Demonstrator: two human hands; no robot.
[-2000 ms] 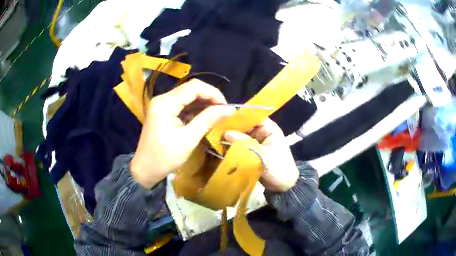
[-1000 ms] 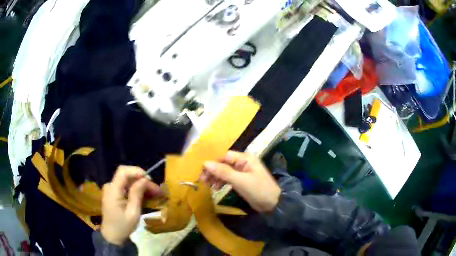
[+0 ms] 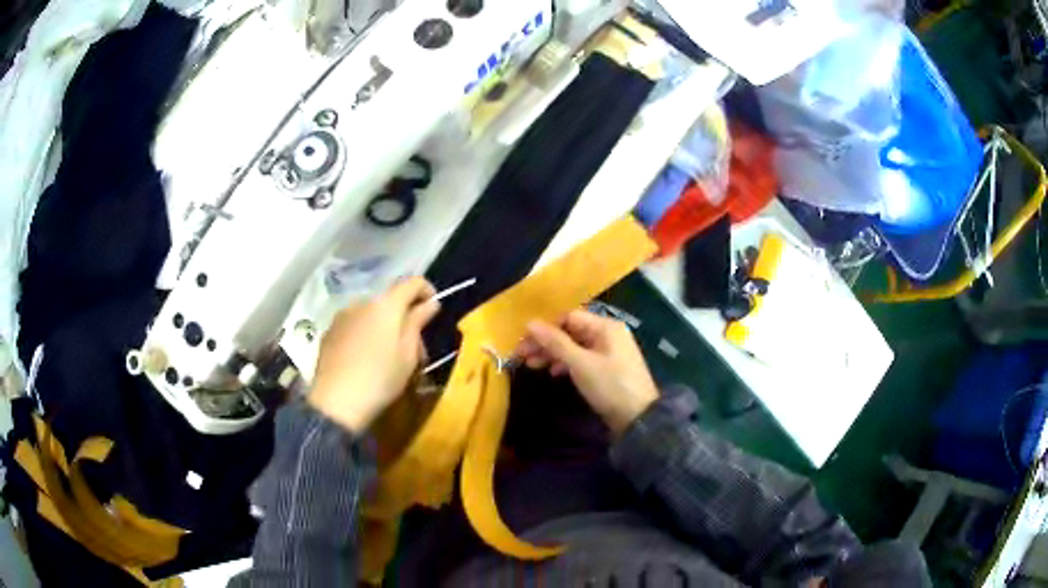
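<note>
Mustard strips (image 3: 563, 281) hang in a bundle between my hands, with one wide strip reaching up to the right and a narrow one curling down over my lap. My left hand (image 3: 374, 350) is closed on a thin, pale metal tool (image 3: 455, 289); what tool it is I cannot tell. My right hand (image 3: 592, 358) pinches the mustard strips near their gathered point, where a small shiny metal piece shows. The black band (image 3: 540, 172) lies along the table edge behind the strips.
The white sewing machine (image 3: 379, 126) stands at upper left, with black-handled scissors (image 3: 397, 195) beside it. More mustard strips (image 3: 86, 505) lie on dark cloth (image 3: 86, 218) at left. At right are red (image 3: 736, 184) and blue bags (image 3: 937, 149) and a side table (image 3: 822, 379) with a yellow-handled tool (image 3: 758, 281).
The view has swung right, so the machine shows more fully. The wide mustard strip now points further right. My left hand has come closer to the strips' gathered point; both hands keep their hold.
</note>
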